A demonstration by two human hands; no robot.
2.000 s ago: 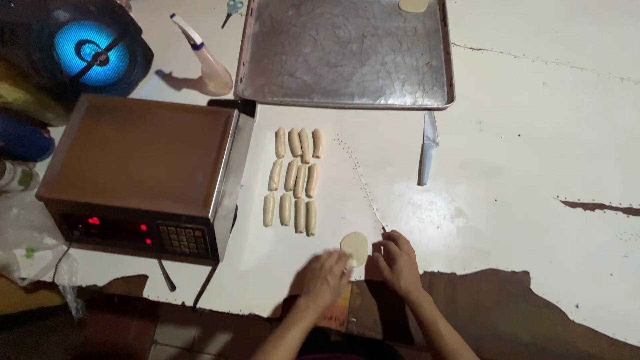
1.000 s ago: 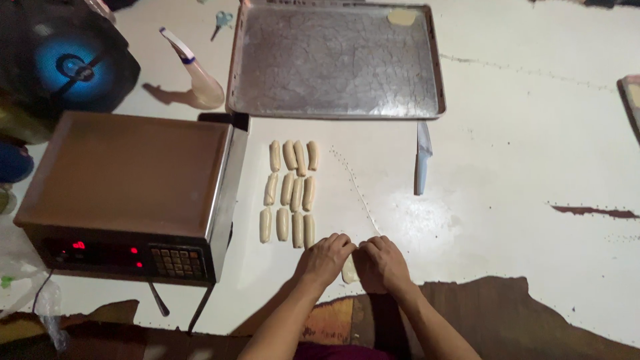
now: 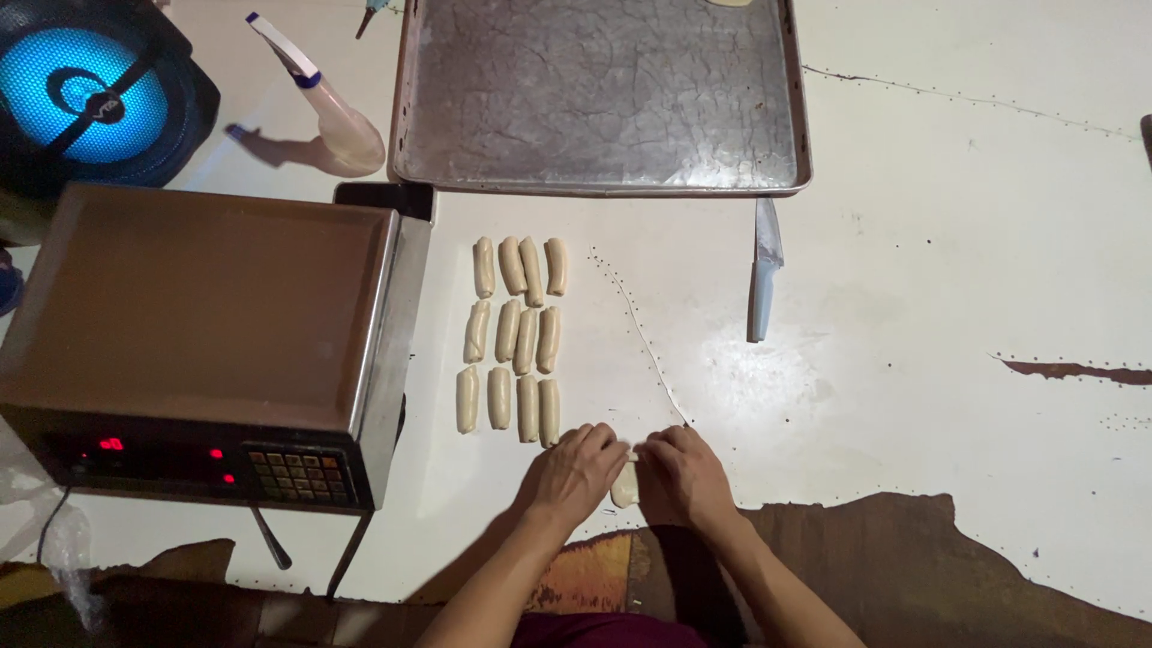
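A flat piece of dough [image 3: 625, 487] lies on the white table near its front edge, its far end between my two hands. My left hand [image 3: 583, 468] has its fingertips on the left of that far end, fingers curled. On the right, my right hand [image 3: 688, 470] pinches the same end, which looks partly rolled. Several rolled dough pieces [image 3: 526, 342] lie in three rows just beyond and left of my left hand. A knife with a light blue handle [image 3: 762, 301] rests farther off to the right, its blade pointing away.
A metal baking tray [image 3: 601, 190] lies at the far side. To the left are a digital scale [image 3: 198, 306], a spray bottle [image 3: 346, 135], a lit speaker [image 3: 99, 99] and a dark flat object [image 3: 387, 200]. The table covering has a torn front edge [image 3: 864, 504] and slits.
Two seconds ago the dough was a flat round, with my left hand at its near left and my right beside it. Both hands have since come together at its far end, which is now partly rolled.
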